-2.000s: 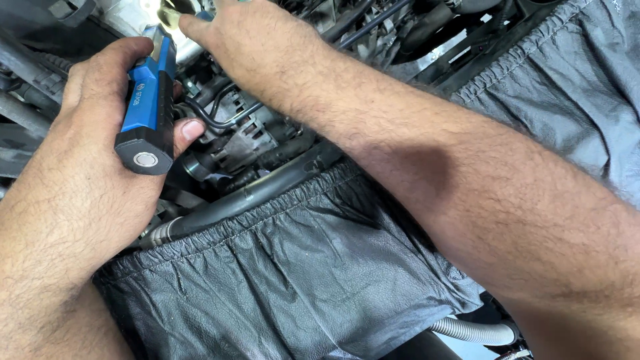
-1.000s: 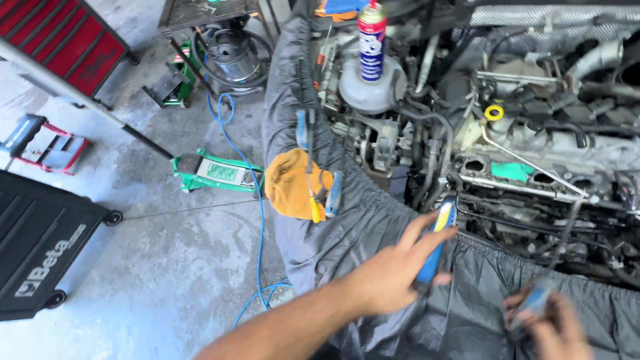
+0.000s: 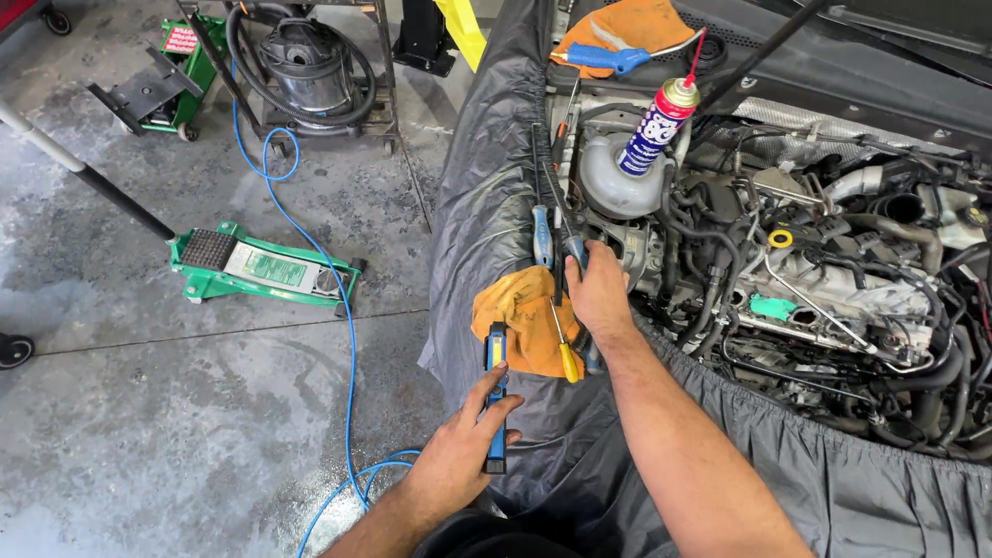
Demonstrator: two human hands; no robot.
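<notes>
My left hand holds a blue and black work light upright over the dark fender cover. My right hand has its fingertips on the blue-grey handle of a tool at the fender's inner edge; the fingers partly hide the grip. Just left of it lies a screwdriver with a blue and grey handle. Below, an orange cloth lies under a yellow-handled screwdriver. A spray can with a red straw leans on the white coolant reservoir.
The open engine bay fills the right, with a green cloth or plug at a port. A second orange cloth bears a blue-handled tool. On the floor are a green trolley jack, a blue cable and a shop vacuum.
My right hand has moved from over the engine's front edge to the tools by the fender. My left hand still holds the light. The view has swung away from the close engine view.
</notes>
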